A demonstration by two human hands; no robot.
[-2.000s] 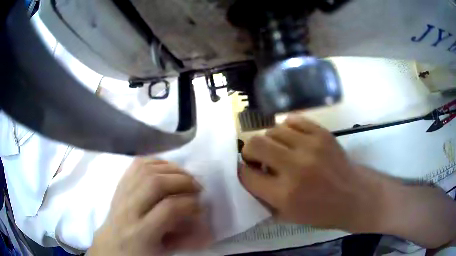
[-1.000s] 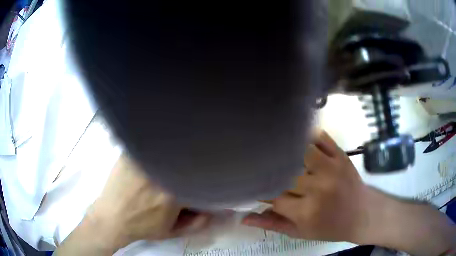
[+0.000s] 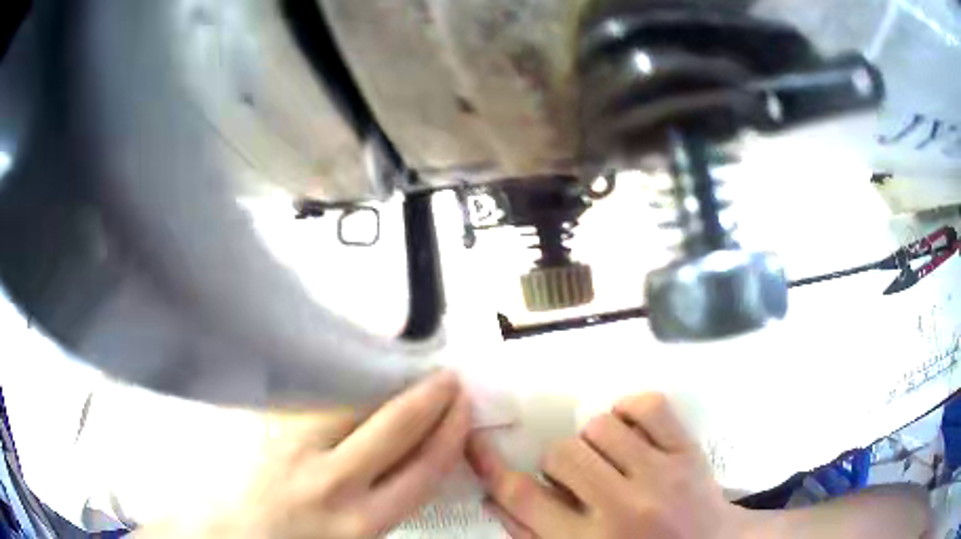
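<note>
White fabric [image 3: 493,405] lies under the sewing machine head [image 3: 474,95], overexposed, so its edges are hard to see. My left hand [image 3: 369,463] is at the lower centre-left, fingertips pinching the fabric just below the curved guard [image 3: 348,368]. My right hand [image 3: 622,474] is to its right, fingers curled, thumb and forefinger at the same piece by a short dark edge line. The hands nearly touch. The needle area is largely hidden behind the guard and bar.
A ridged tension knob [image 3: 717,295] on a spring hangs at the centre right, with a smaller knurled knob [image 3: 556,286] left of it. Red and black snips [image 3: 922,258] lie at the right. Ruler marks [image 3: 927,374] run along the table. Blue plastic [image 3: 843,472] shows at the lower right.
The view has shifted, and the dark shape that covered the centre is now at the left. Both hands are lower in the picture than two seconds ago and closer together at the fabric.
</note>
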